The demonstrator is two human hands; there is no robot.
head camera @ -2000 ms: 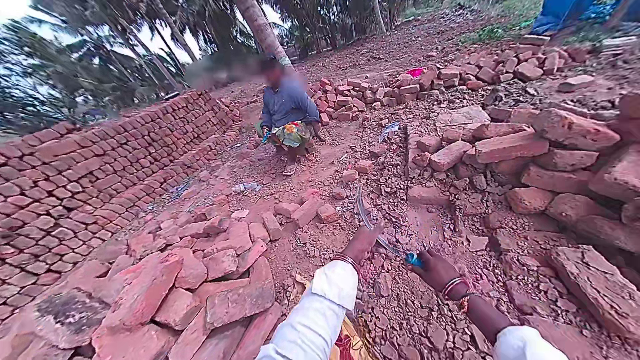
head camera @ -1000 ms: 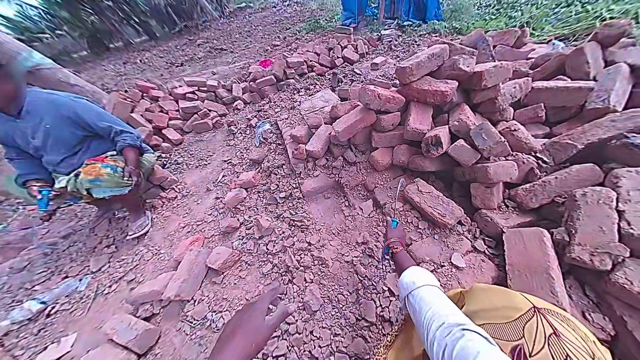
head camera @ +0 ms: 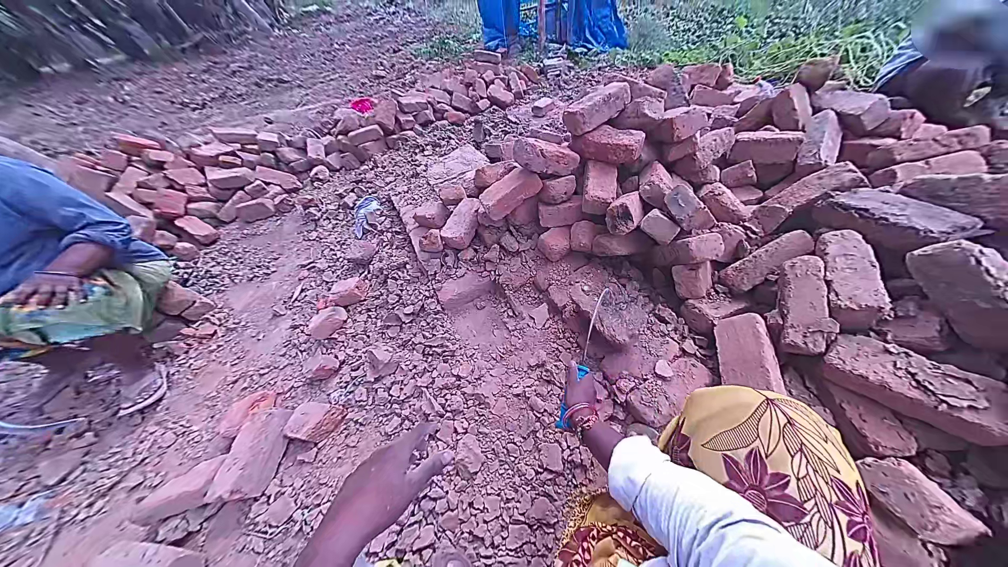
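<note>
My right hand (head camera: 581, 390) is closed around the blue handle of a tool with a thin curved metal blade (head camera: 592, 324), like a sickle. The blade points up and away, in front of a large clod of earth at the foot of the brick heap. Low in the view, my left hand (head camera: 394, 476) hangs over broken brick rubble (head camera: 461, 465) with its fingers apart and nothing in it. Loose brick pieces (head camera: 256, 453) lie to its left.
A heap of red bricks (head camera: 693, 205) fills the right side. A low row of bricks (head camera: 228, 177) runs across behind. One person (head camera: 71, 260) squats at the left edge; another (head camera: 945, 75) is at the upper right. Blue sheeting (head camera: 594, 27) hangs at the back.
The view has swung well to the right. My left hand, near the blue handle two seconds ago, is now apart from it, lower left. My right hand still holds the tool.
</note>
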